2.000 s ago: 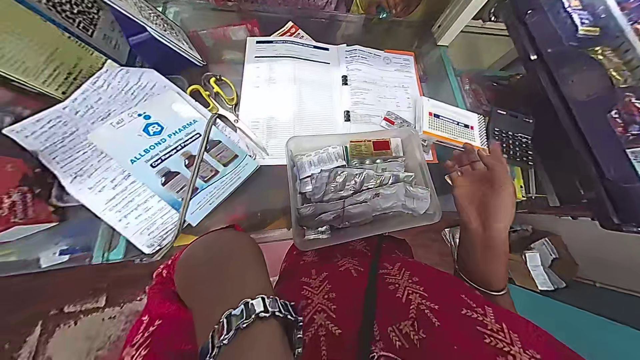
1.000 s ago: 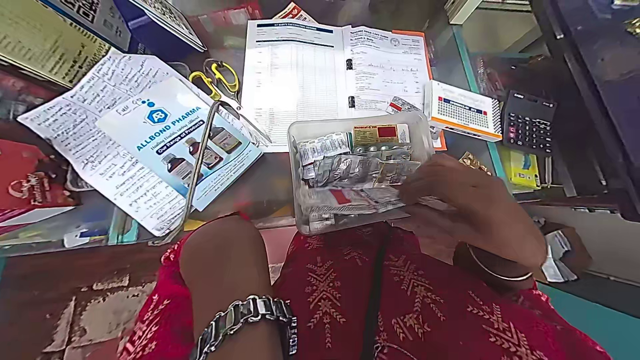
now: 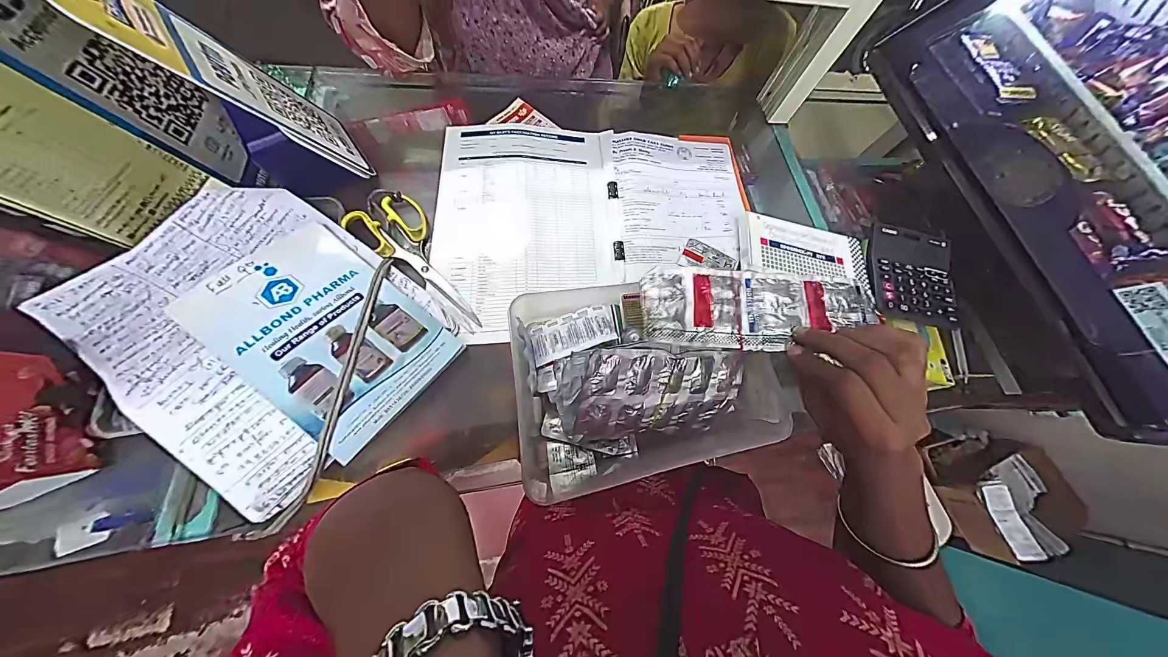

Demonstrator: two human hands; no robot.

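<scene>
My right hand (image 3: 862, 388) pinches the lower right edge of a foil tablet strip (image 3: 762, 306) with red bands, held above the right part of a translucent plastic box (image 3: 538, 465). Inside the box lie a silver blister strip (image 3: 652, 388) and several other foil packs. My left hand is out of the frame; only the arm with a metal watch band (image 3: 461, 620) shows at the bottom. Behind the box an open record booklet (image 3: 525, 219) lies on the glass counter, with a small blister strip (image 3: 707, 255) at its lower right.
Yellow-handled scissors (image 3: 411, 251) lie left of the booklet, near a pharma leaflet (image 3: 319, 338) on handwritten sheets (image 3: 164, 365). To the right are a desk calendar (image 3: 803, 246), a calculator (image 3: 912, 274) and a carton of packs (image 3: 1013, 502). People stand across the counter.
My right hand was open beside the box, then reached over its contents. Now it holds a red-banded foil strip raised above the box.
</scene>
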